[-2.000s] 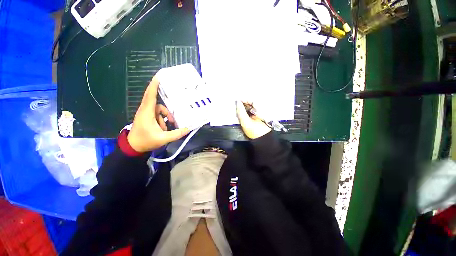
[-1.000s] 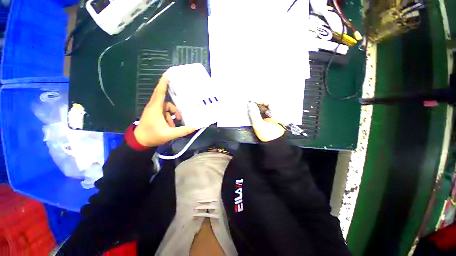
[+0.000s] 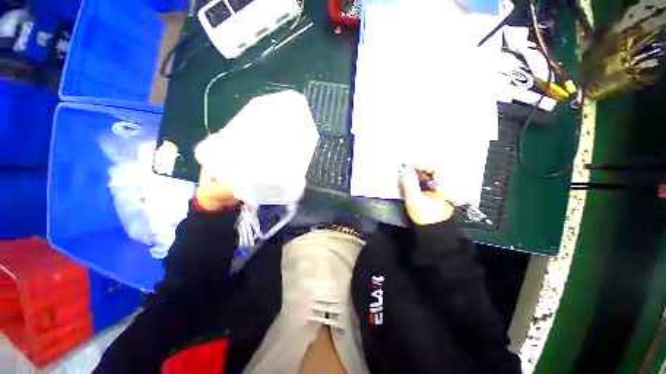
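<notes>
My left hand (image 3: 216, 191) holds a white rounded power unit (image 3: 274, 146) over the left part of the bench. The unit is overexposed and no dark ports show; most of my fingers are blurred or hidden. Its white cord (image 3: 252, 223) hangs in loops below it, near the bench's front edge. My right hand (image 3: 426, 203) rests on the lower part of a large white record sheet (image 3: 423, 95). It is closed on a thin pen (image 3: 426, 180), partly hidden by the fingers.
A white socket strip (image 3: 248, 25) and a thin pale wire (image 3: 207, 98) lie at the back left. White leads and a yellow-handled tool (image 3: 551, 89) lie at the right. A blue bin (image 3: 77, 186) with clear bags (image 3: 139, 193) stands left. A red tray (image 3: 343, 11) is behind.
The unit has turned and its dark ports no longer show. More cord loops hang under it. The view has shifted left, showing more of the bins. My right hand stays on the sheet.
</notes>
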